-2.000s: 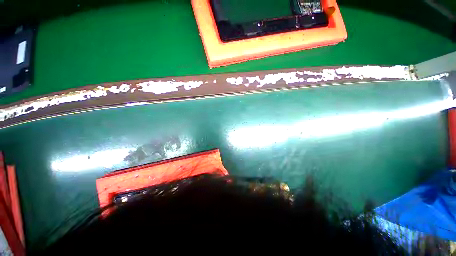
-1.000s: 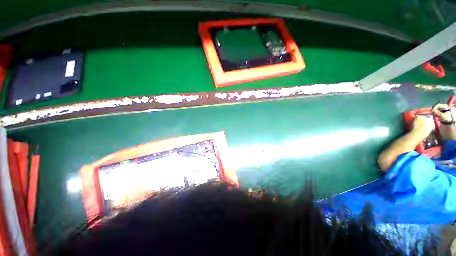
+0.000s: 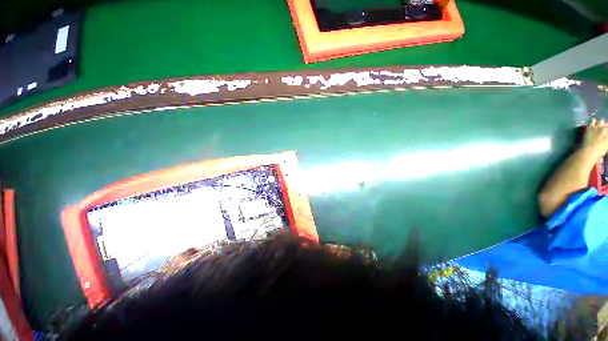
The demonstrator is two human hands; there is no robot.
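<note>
An open tablet unit point(image 3: 167, 226) lies on the glossy green bench in front of me, inside a red-orange holding frame point(image 3: 78, 253). Its large left part glares white, and a darker, detailed board area point(image 3: 257, 200) shows at its right end. Dark hair at the bottom of the view covers the near side of the unit and frame. Neither my left hand nor my right hand shows; whether they touch the unit cannot be seen.
A brown rail with chipped white paint point(image 3: 267, 83) divides bench and belt. On the belt are a dark slab with white labels point(image 3: 40, 53) and another red-framed tablet point(image 3: 383, 33). A grey arm point(image 3: 573, 60) stands right. A blue-sleeved person point(image 3: 573, 226) works at right; red strips point(image 3: 9, 233) stand left.
The view has shifted, and more of the near framed unit shows than two seconds ago. Since one second ago, the belt items sit higher in view and the neighbour's arm lies nearer the right edge.
</note>
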